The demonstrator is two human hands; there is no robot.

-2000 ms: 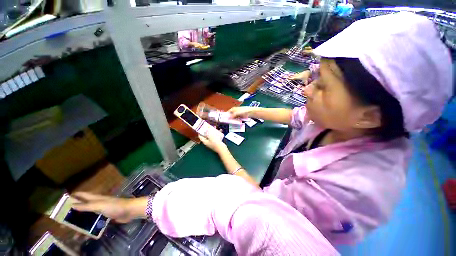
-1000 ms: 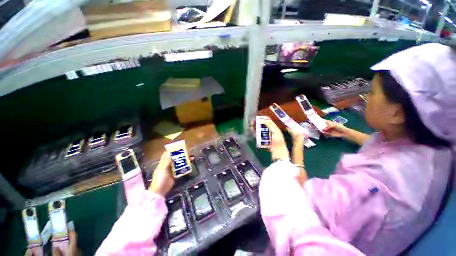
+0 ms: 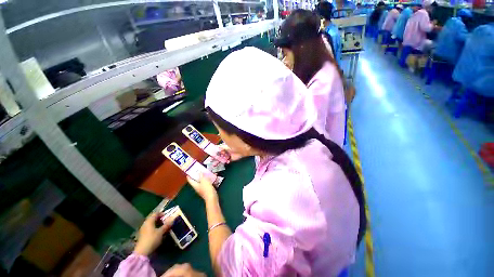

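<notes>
My left hand (image 3: 149, 232) is at the bottom left and grips a flip phone (image 3: 182, 228) by its upper left edge. The phone has a pale gold frame, a dark screen and a round spot near its lower end, and lies tilted over the green bench. How far it is open cannot be told. My right hand (image 3: 183, 270) is cut off by the bottom edge; only a blurred part shows, and what it holds is hidden.
A person in a pink smock and cap (image 3: 292, 189) sits close on the right, holding two open flip phones (image 3: 181, 159). An orange-brown board (image 3: 162, 176) lies behind. A grey shelf post (image 3: 89, 170) and cardboard box (image 3: 51, 243) stand at left. A blue aisle (image 3: 401, 178) is at right.
The view has swung right, so the blister tray has mostly left the picture. My right hand has dropped to the bottom edge. The left hand still holds a phone.
</notes>
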